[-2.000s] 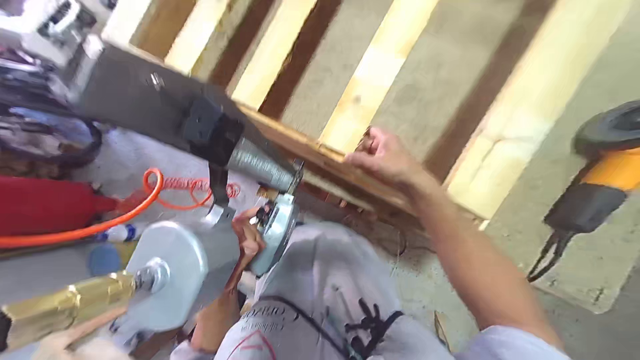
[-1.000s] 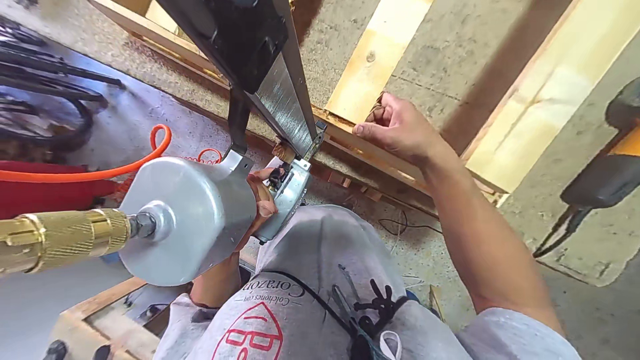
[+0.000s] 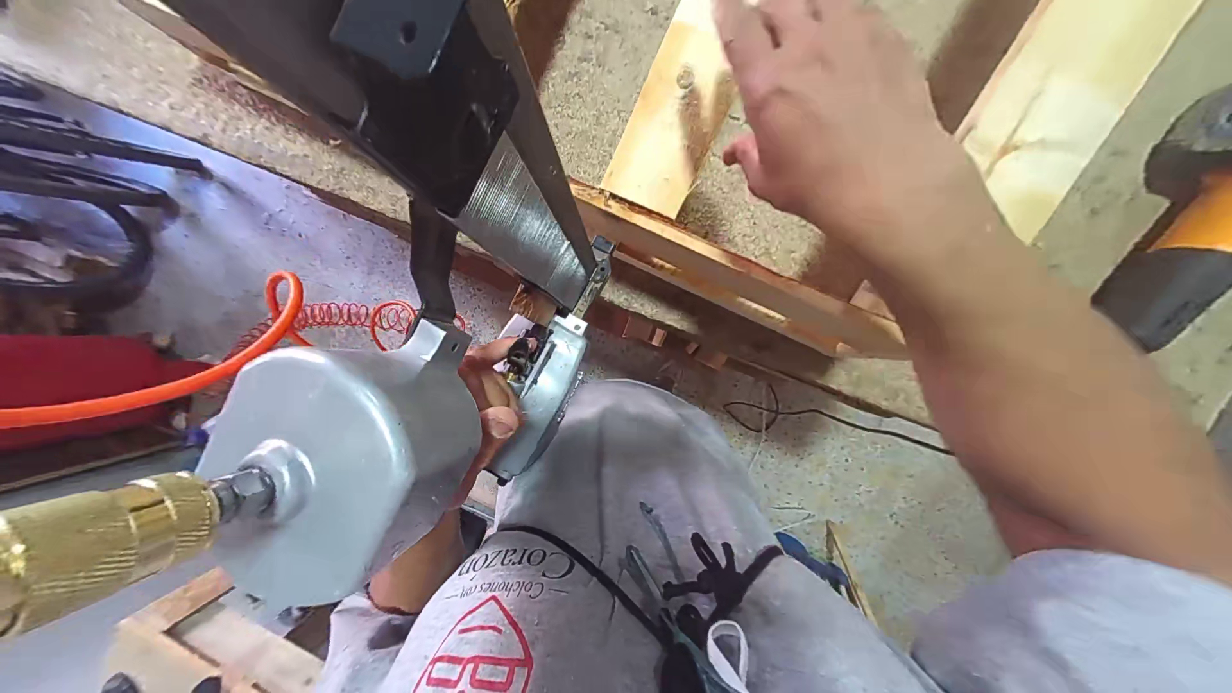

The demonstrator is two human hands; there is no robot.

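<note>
My left hand (image 3: 491, 395) is wrapped around the grip of a grey pneumatic nailer (image 3: 318, 462), partly hidden behind its body. The tool's dark magazine (image 3: 529, 221) runs up and to the left, and its nose is close to the edge of a wooden frame (image 3: 712, 265). A brass air fitting (image 3: 115, 539) joins the tool's rear end. My right hand (image 3: 808, 115) is raised above the frame, beside a pale wooden slat (image 3: 674, 106), with the thumb apart; its fingertips are cut off at the top edge, and nothing shows in it.
An orange air hose (image 3: 154, 395) coils at the left by a red object (image 3: 87, 385). A yellow and black power tool (image 3: 1165, 250) lies at the right. A thin black cord (image 3: 837, 416) crosses the floor. A wooden box (image 3: 221, 635) is at the lower left.
My right hand has left the slat's end at the frame's edge and moved up, its fingers spreading from a pinch. My left hand still holds the nailer.
</note>
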